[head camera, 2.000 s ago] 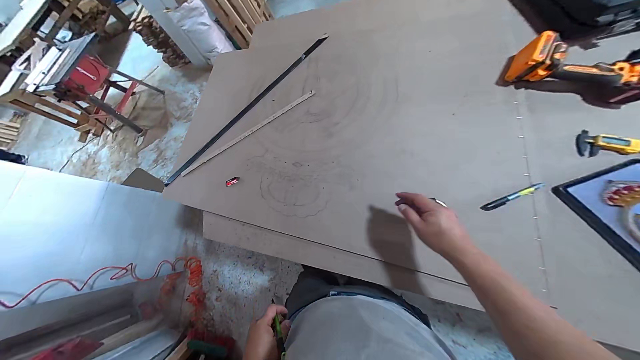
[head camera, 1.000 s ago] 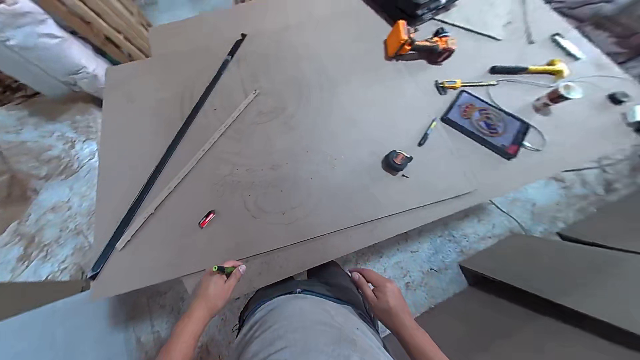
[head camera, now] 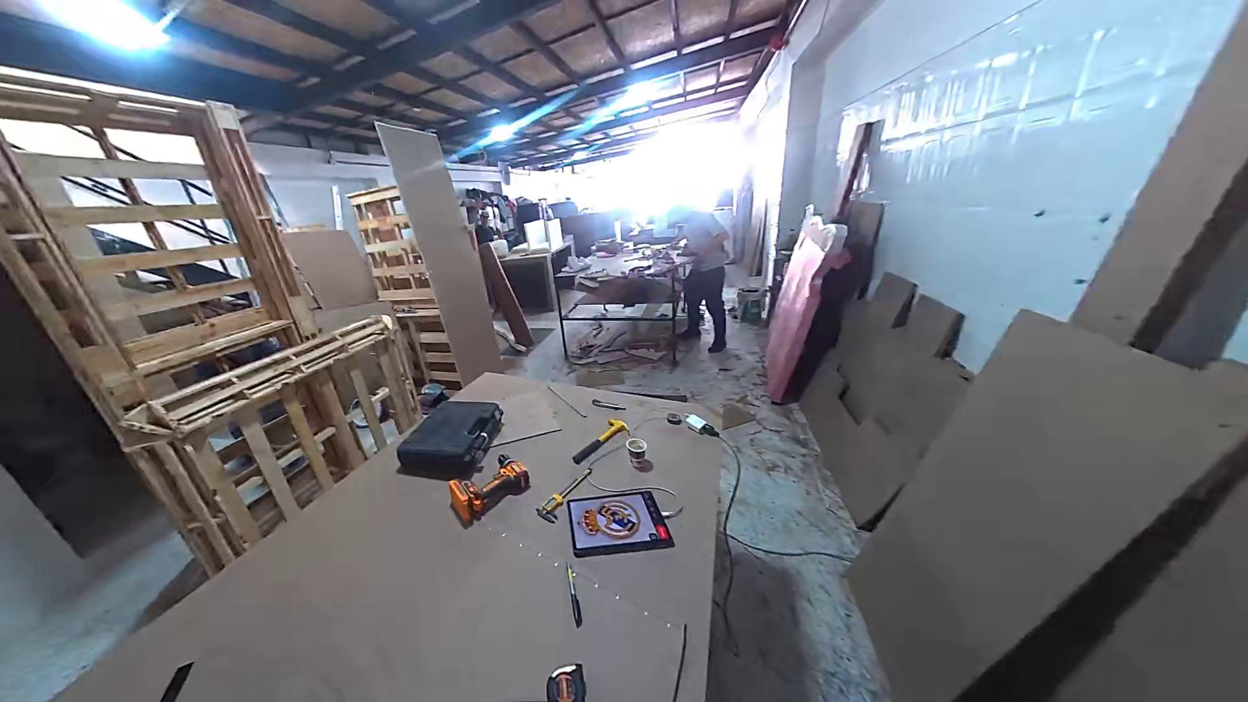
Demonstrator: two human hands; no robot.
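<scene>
Neither of my hands shows in the head view. On the brown board tabletop (head camera: 390,595), a tape measure (head camera: 565,683) sits at the bottom edge of the view. A marker pen (head camera: 573,595) lies beyond it, pointing away. Past the pen, a tablet (head camera: 620,524) showing a round crest lies with a white cable plugged in. Left of the tablet are a yellow caliper (head camera: 563,495) and an orange cordless drill (head camera: 488,489) on its side. A black tool case (head camera: 450,439), a yellow-headed hammer (head camera: 601,441) and a paper cup (head camera: 637,451) stand or lie farther back.
Wooden pallets and crates (head camera: 273,390) stand left of the table. Brown boards (head camera: 1053,487) lean along the right wall. A black cable (head camera: 731,517) trails over the floor at the table's right side. A person (head camera: 704,273) stands at a far workbench (head camera: 624,302).
The view has swung up and to the right, across the workshop. Both my hands, the left with a green-and-black item one second ago, have left the view.
</scene>
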